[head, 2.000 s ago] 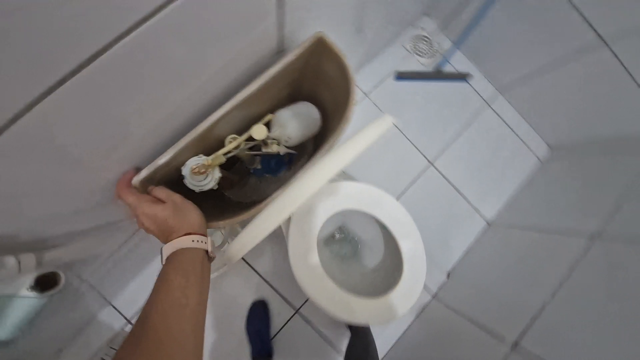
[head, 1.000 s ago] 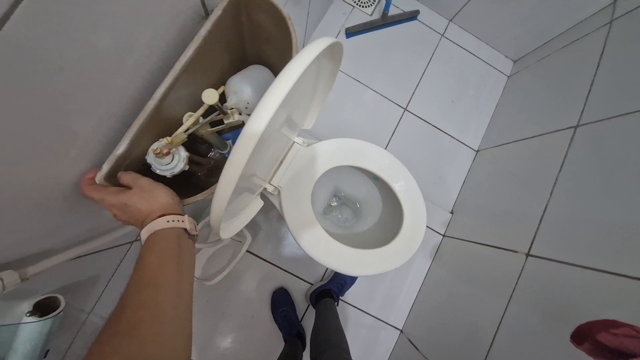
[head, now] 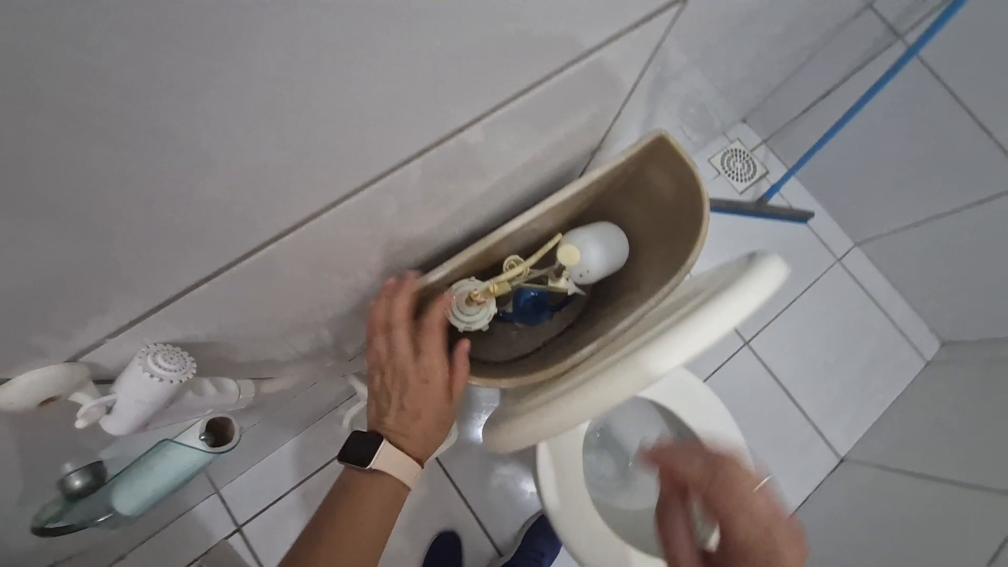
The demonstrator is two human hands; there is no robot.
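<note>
My left hand (head: 413,366), with a smartwatch on a pale band at the wrist, rests on the left end of the open toilet cistern (head: 657,205), fingers over its rim. Beside those fingers, inside the cistern, is a white round valve cap (head: 472,303). A cream lever arm (head: 528,264), a white float (head: 596,252) and a blue part (head: 531,305) sit to its right. The raised toilet seat and lid (head: 638,362) lean near the cistern's front. My right hand (head: 709,504), blurred, is over the toilet bowl (head: 563,488); nothing shows in it.
A blue-handled floor squeegee (head: 760,210) stands by a floor drain (head: 739,164) at the upper right. White shower fittings (head: 161,378) and a pale green holder (head: 157,476) are at the left wall. My dark shoes (head: 535,543) are at the bottom.
My right hand has come into view over the bowl. My left hand, earlier gripping the cistern's left corner from outside, now has its fingers over the rim. The view has shifted.
</note>
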